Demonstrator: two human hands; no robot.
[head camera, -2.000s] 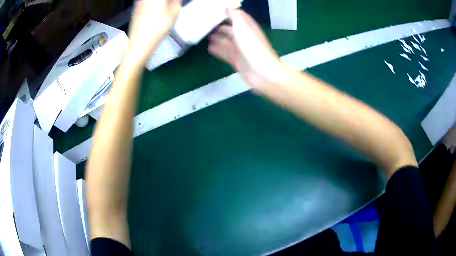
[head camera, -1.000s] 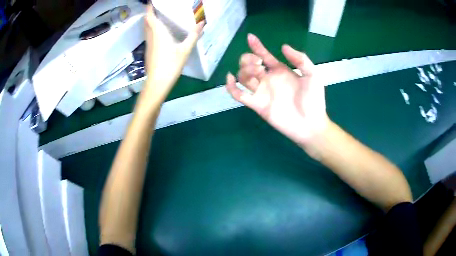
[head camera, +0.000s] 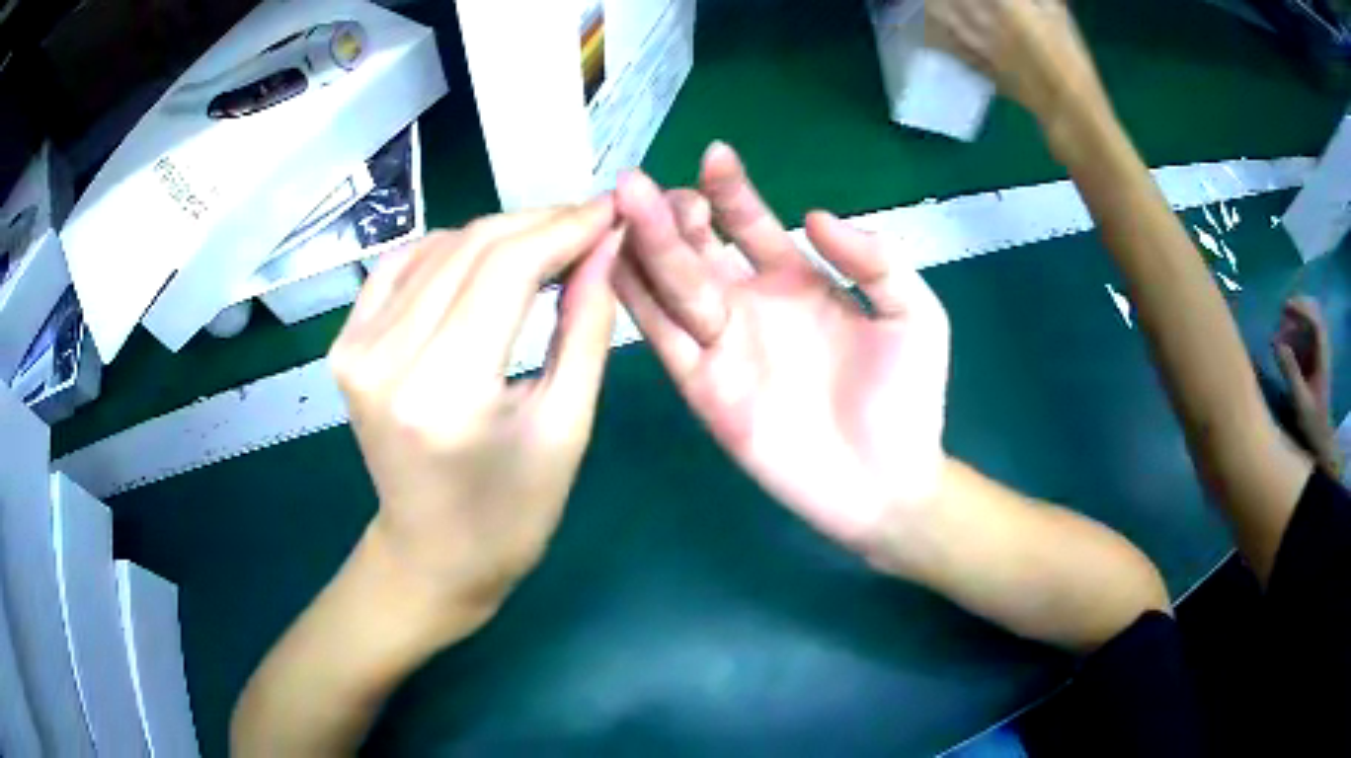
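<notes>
My left hand (head camera: 459, 363) is in front of the belt, thumb and fingertips pinched together at a fingertip of my right hand. Whether a small thing is between them is too small to tell. My right hand (head camera: 837, 370) is palm up, fingers apart and slightly curled, with nothing seen in the palm. A white retail box (head camera: 522, 96) stands upright on the green belt behind my left hand. At the left, a pictured white box panel (head camera: 148, 200) leans over an inner tray (head camera: 319, 289) with papers and a dark bagged part.
White boxes (head camera: 86, 592) overlap along the left edge. A long white strip (head camera: 222, 430) crosses between belt and worktop. At upper right, another person's hand (head camera: 1022, 45) touches a white box (head camera: 926, 89). White scraps (head camera: 1218, 245) lie at right.
My left hand has left the upright box and come down to my right fingertips. My right hand stays palm up. Another person's arm has reached in from the right to the far box.
</notes>
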